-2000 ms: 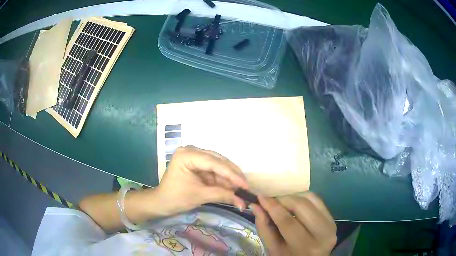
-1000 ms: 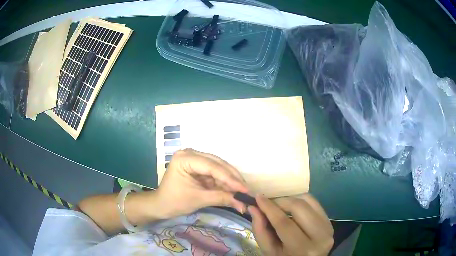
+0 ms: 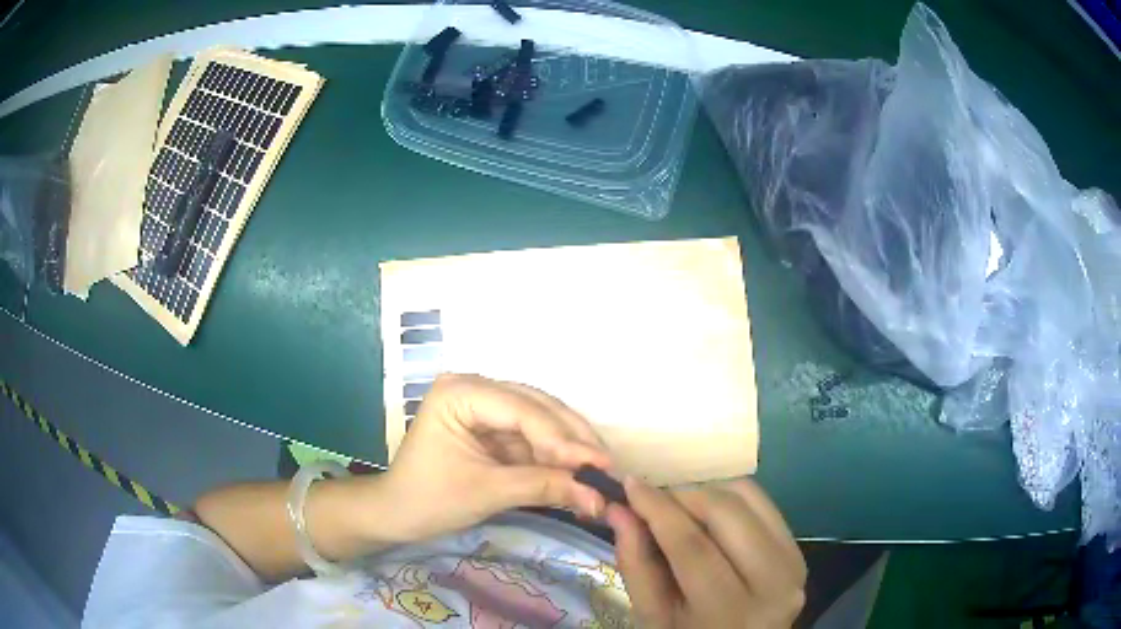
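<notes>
My left hand (image 3: 492,457) and my right hand (image 3: 713,550) meet at the bottom middle, both bare. Their fingertips pinch a small black part (image 3: 601,483) between them, one hand at each end. Just behind lies a tan backing sheet (image 3: 590,332), mostly bare. A short column of dark, shiny adhesive pads (image 3: 420,334) runs down its left side; my left hand covers the sheet's lower left area. Whether a pad is on the held part cannot be told.
A clear plastic tray (image 3: 615,160) at the back holds scattered black parts. A large clear plastic bag (image 3: 897,234) with dark contents lies right, beside loose black parts (image 3: 830,399). At left are a full pad sheet (image 3: 234,148), a long black piece (image 3: 197,203) and a bare liner piece (image 3: 117,184).
My right hand has shifted very slightly left. Both hands still hold the black part in nearly the same place.
</notes>
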